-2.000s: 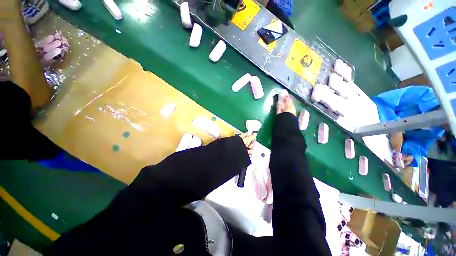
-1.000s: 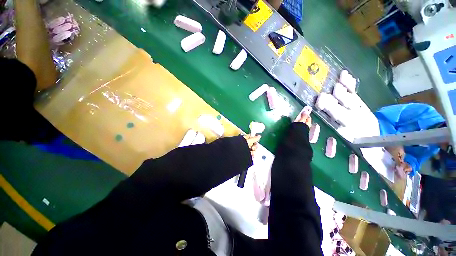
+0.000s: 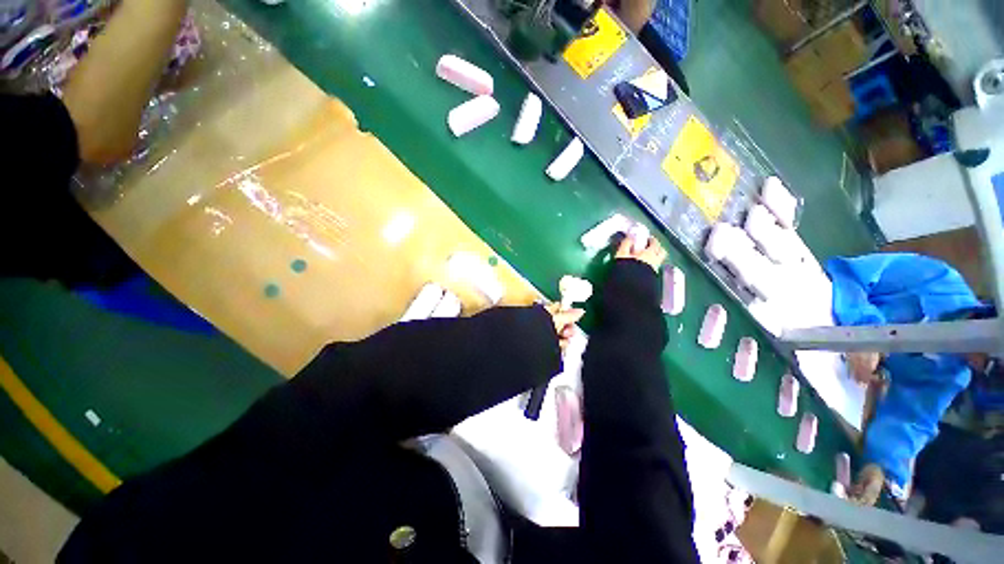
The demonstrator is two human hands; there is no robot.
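Note:
My left hand [image 3: 565, 321] is shut on a brush with a lumpy cream head [image 3: 574, 289] and a dark handle [image 3: 536, 400], at the near edge of the green belt. My right hand [image 3: 643, 253] is over the belt, its fingers closed around a pale pink housing [image 3: 637, 234]; the grip is partly hidden. A white housing [image 3: 604, 230] lies just left of those fingers. Another pink housing [image 3: 568, 420] lies on the white sheet [image 3: 512, 457] between my sleeves. Pale housings [image 3: 425, 302] lie on the tan cover [image 3: 330, 242], partly behind my left sleeve.
More housings [image 3: 712, 326] lie along the green belt [image 3: 517, 209]. Grouped housings [image 3: 762, 229] stand beyond it, beside the grey ledge [image 3: 650, 143] with yellow labels. A person in blue [image 3: 914, 353] works at right; another person's arm [image 3: 127, 83] is at upper left. An open cardboard box [image 3: 787, 538] is at lower right.
My right hand has moved back left from near the ledge to the paired housings. The belt housings have shifted towards the lower right. My left hand still holds the brush in about the same place.

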